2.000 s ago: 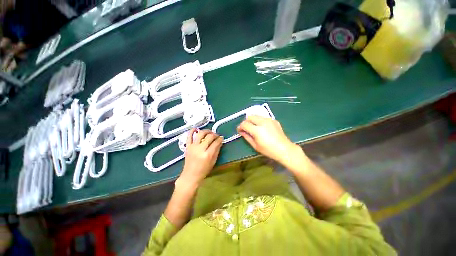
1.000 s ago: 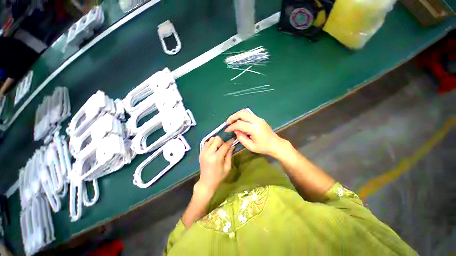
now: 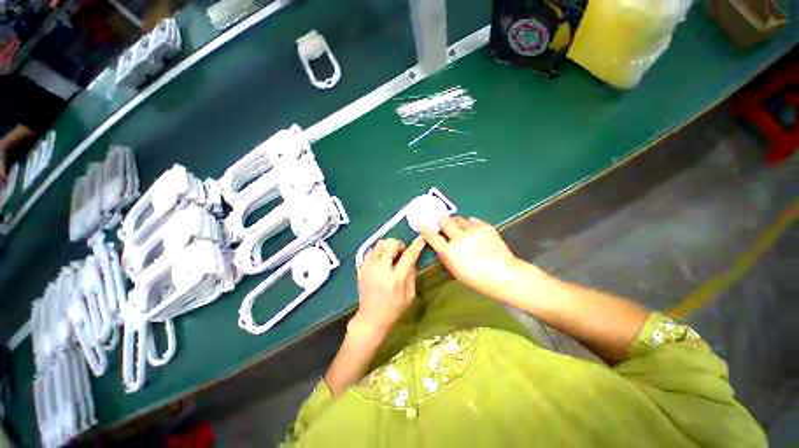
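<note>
A white loop frame (image 3: pixel 371 246) lies at the bench's near edge, its round disc (image 3: pixel 427 213) at the squared far-right end. My left hand (image 3: pixel 386 278) holds the frame's loop side, with fingertips at its inner edge. My right hand (image 3: pixel 471 251) has its fingertips on the frame beside the disc. The fingers hide the near side of the frame. Another loop frame (image 3: pixel 273 278) with a disc lies flat to the left. Thin silver-white strips (image 3: pixel 435 106) lie in a loose pile ahead of my hands, with a few single ones (image 3: pixel 444 163) nearer.
Stacked frames (image 3: pixel 285 210) stand in rows at left, with edge-on bundles (image 3: pixel 61 350) further left. A single frame (image 3: pixel 319 60) lies beyond the metal strip (image 3: pixel 361 108). A black fan (image 3: pixel 528 33), yellow bundle (image 3: pixel 624 39) and brown box (image 3: pixel 747 19) stand at upper right.
The disc end of the held frame now shows as my right hand has moved to its near side. The single frame beyond the strip has shifted right in the picture.
</note>
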